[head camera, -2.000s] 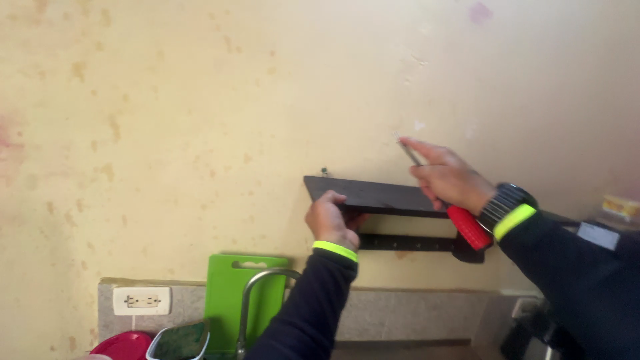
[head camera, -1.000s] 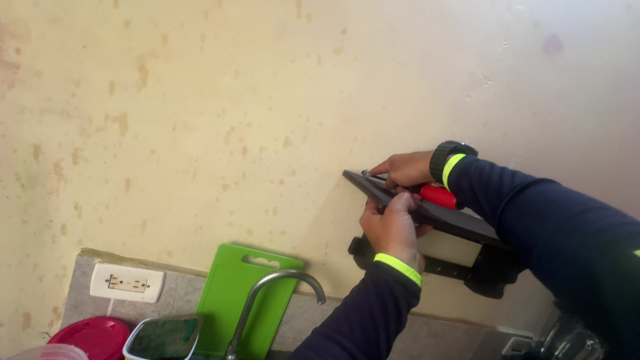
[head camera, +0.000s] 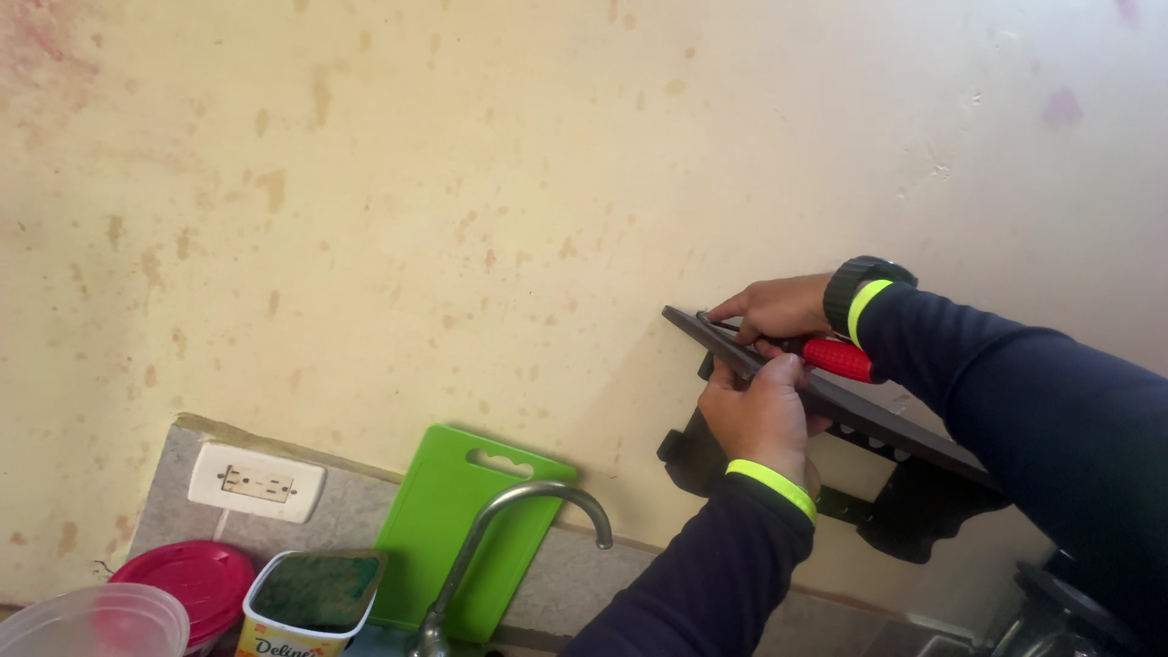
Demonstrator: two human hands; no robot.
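Observation:
A dark wall shelf (head camera: 849, 406) with brackets and a rail beneath it rests against the stained yellowish wall. Gripping its edge from below, near the left end, is my left hand (head camera: 762, 415). My right hand (head camera: 789, 310) is above the board and holds a screwdriver with a red handle (head camera: 838, 359). The index finger touches a small metal fastener (head camera: 703, 317) at the wall by the shelf's left end, where the shaft points. The driver's tip is too small to make out.
Below stand a metal faucet (head camera: 538, 490), a green cutting board (head camera: 429, 511), a wall outlet (head camera: 256, 483), a margarine tub (head camera: 315, 593), a red lid (head camera: 196, 584) and a clear plastic container (head camera: 96, 620). A dark glassy object (head camera: 1058, 602) is at lower right.
Two seconds ago the right hand held the screwdriver up off the wall; since then it has come down to the fastener behind the shelf's left end. The view has shifted.

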